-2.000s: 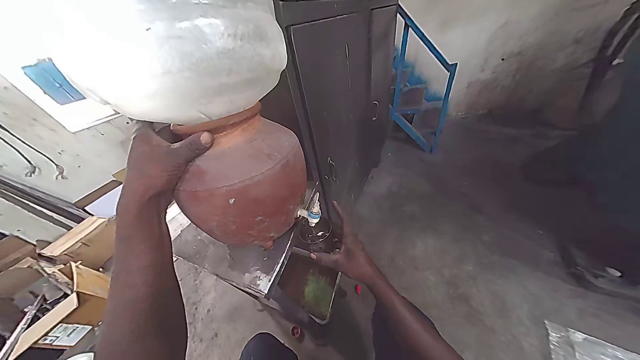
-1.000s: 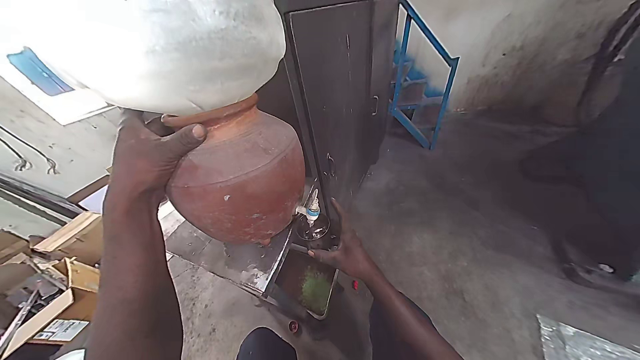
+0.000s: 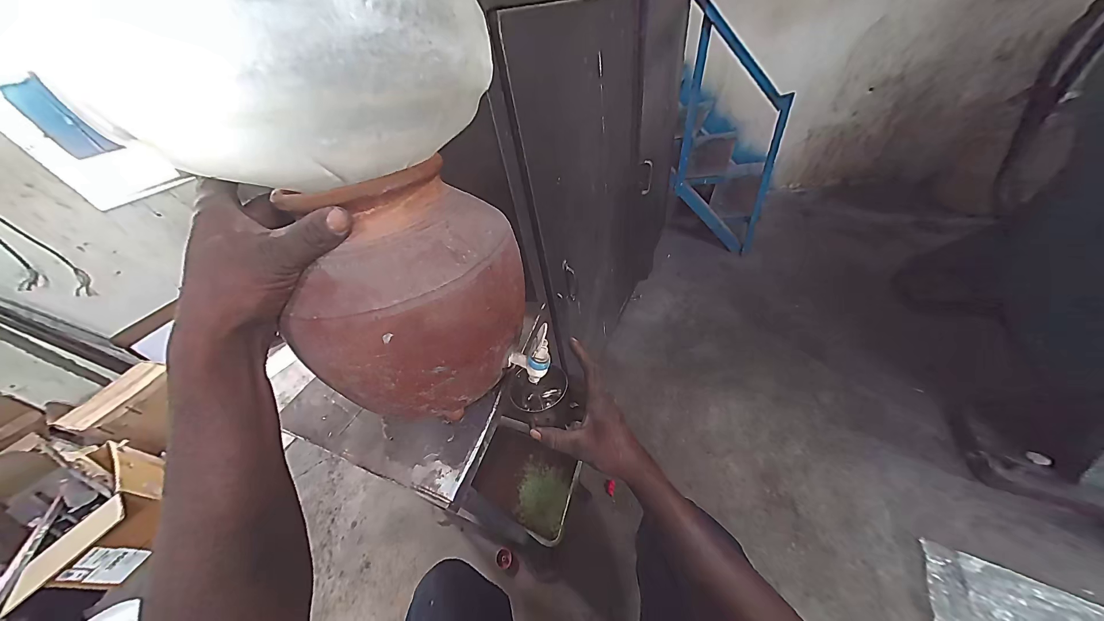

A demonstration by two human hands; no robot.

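A red-brown clay water pot (image 3: 405, 302) stands on a low stand (image 3: 379, 440), tilted in view. My left hand (image 3: 259, 246) grips its rim, thumb outside on the neck. A large whitish rounded vessel (image 3: 328, 86) rests above the pot's mouth; its top is cut off. A white plastic tap with a blue band (image 3: 537, 362) sticks out of the pot's right side. Beneath the tap is a round metal cup (image 3: 539, 405), and my right hand (image 3: 595, 423) is curved around its right side, thumb and fingers apart; the contact is partly hidden.
Below the cup sits a rectangular container (image 3: 565, 517) with something green inside. A dark metal cabinet (image 3: 578, 172) rises behind the pot, beside blue-railed steps (image 3: 763, 172). Open cardboard boxes (image 3: 138, 405) lie at left. A silvery sheet (image 3: 992, 586) lies on the floor at lower right.
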